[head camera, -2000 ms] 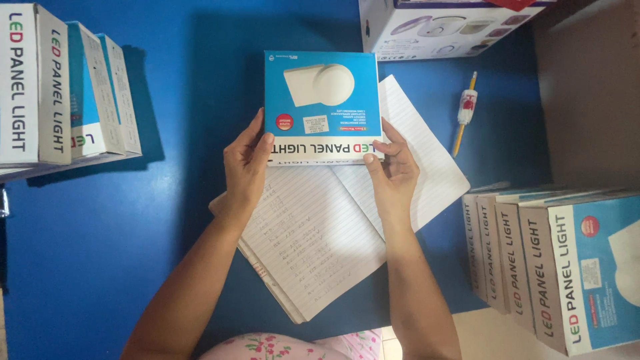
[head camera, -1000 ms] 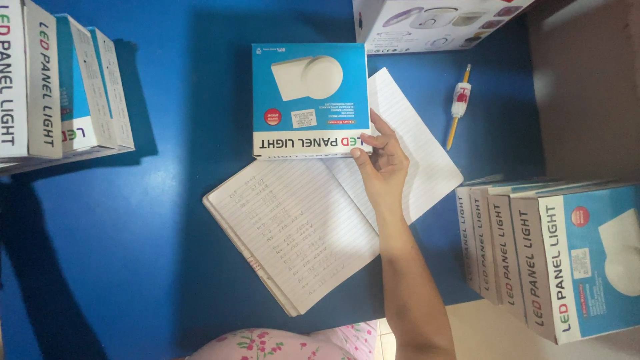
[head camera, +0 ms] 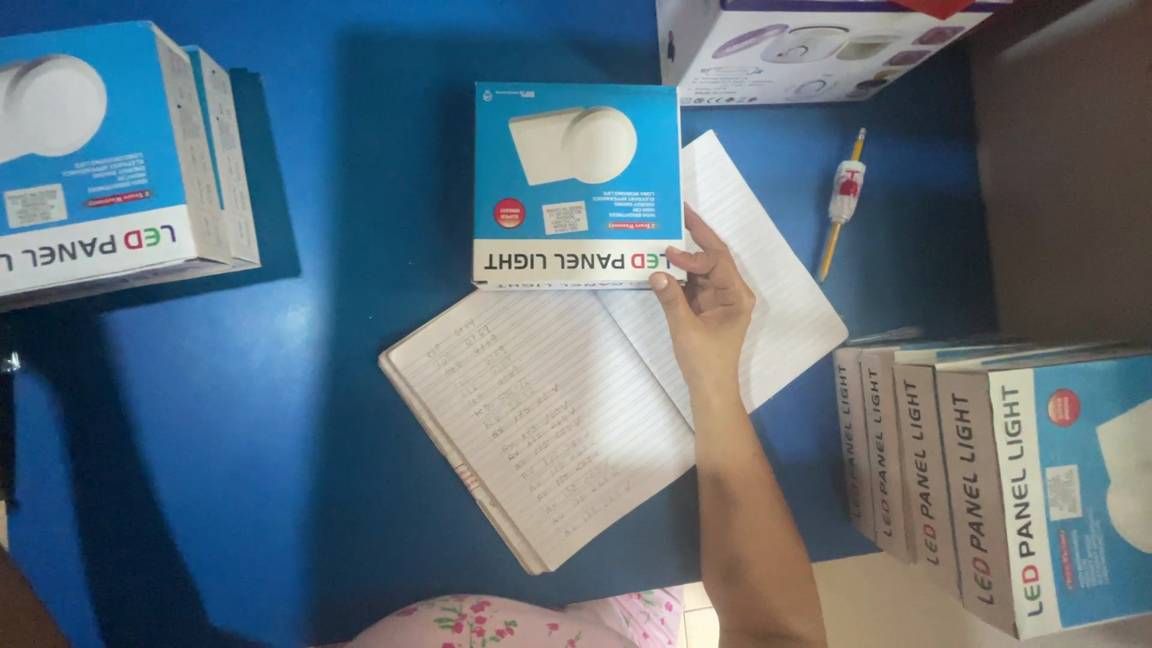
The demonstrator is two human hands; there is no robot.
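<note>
My right hand (head camera: 711,297) grips the lower right corner of a blue and white LED panel light box (head camera: 576,180), its thumb on the front edge. The box rests over the upper part of an open lined notebook (head camera: 531,423), whose left page bears handwriting. My left hand is out of view; a bit of arm shows at the bottom left corner. More LED panel light boxes lie at the left, the top one (head camera: 90,135) with its printed face up.
Several LED panel light boxes (head camera: 1012,504) stand in a row at the lower right. A pencil (head camera: 825,256) with a white and red wrapped grip lies right of the notebook. A larger printed carton (head camera: 810,54) sits at the top right of the blue table (head camera: 252,405).
My left hand has let go of the box and left the view, while my right hand keeps hold. At the left, the top box now shows its blue face, where box edges showed before.
</note>
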